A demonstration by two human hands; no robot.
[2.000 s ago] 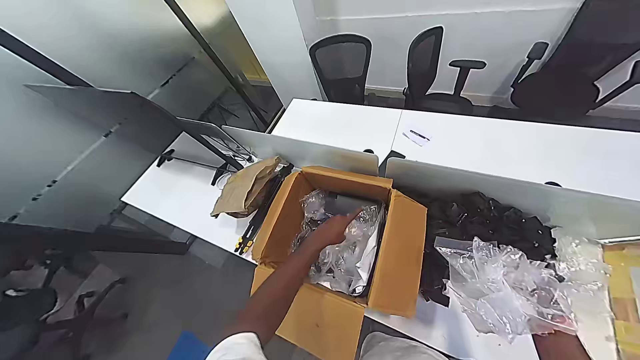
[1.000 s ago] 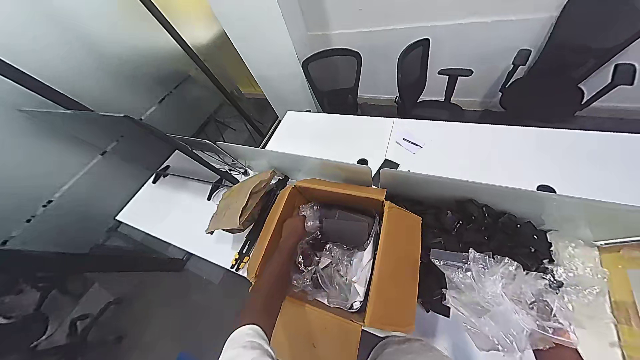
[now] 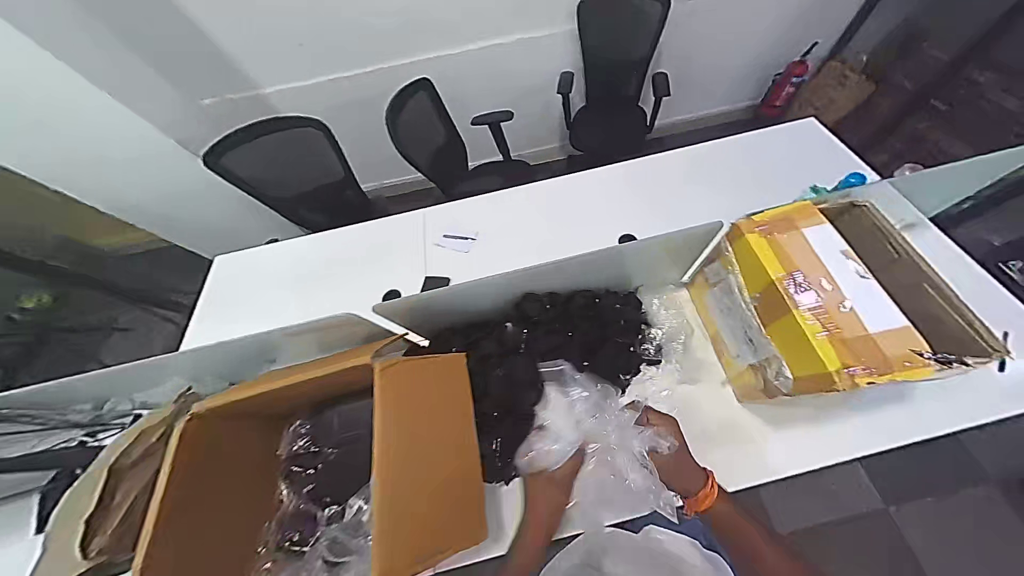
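Crumpled clear plastic bags [image 3: 600, 432] are bunched between my two hands above the front edge of the white desk. My left hand [image 3: 556, 472] is closed on their left side, partly covered by the film. On their right side my right hand [image 3: 668, 448] grips them, an orange band at its wrist. Behind the bags lies a heap of small black items [image 3: 560, 336], too blurred to name. An open cardboard box [image 3: 428, 456] stands to the left, holding clear plastic wrapping [image 3: 344, 528] and a dark wrapped item [image 3: 340, 448].
A yellow and brown taped cardboard box [image 3: 808, 312] lies at the right of the desk [image 3: 800, 448]. Low divider panels [image 3: 552, 276] run behind the heap. Brown paper [image 3: 132, 496] lies left of the open box. More clear plastic [image 3: 672, 320] sits beside the heap. Office chairs [image 3: 612, 88] stand beyond.
My left hand has left the open box and is now at the clear plastic bags, which both hands hold up off the desk. The view has swung to the right.
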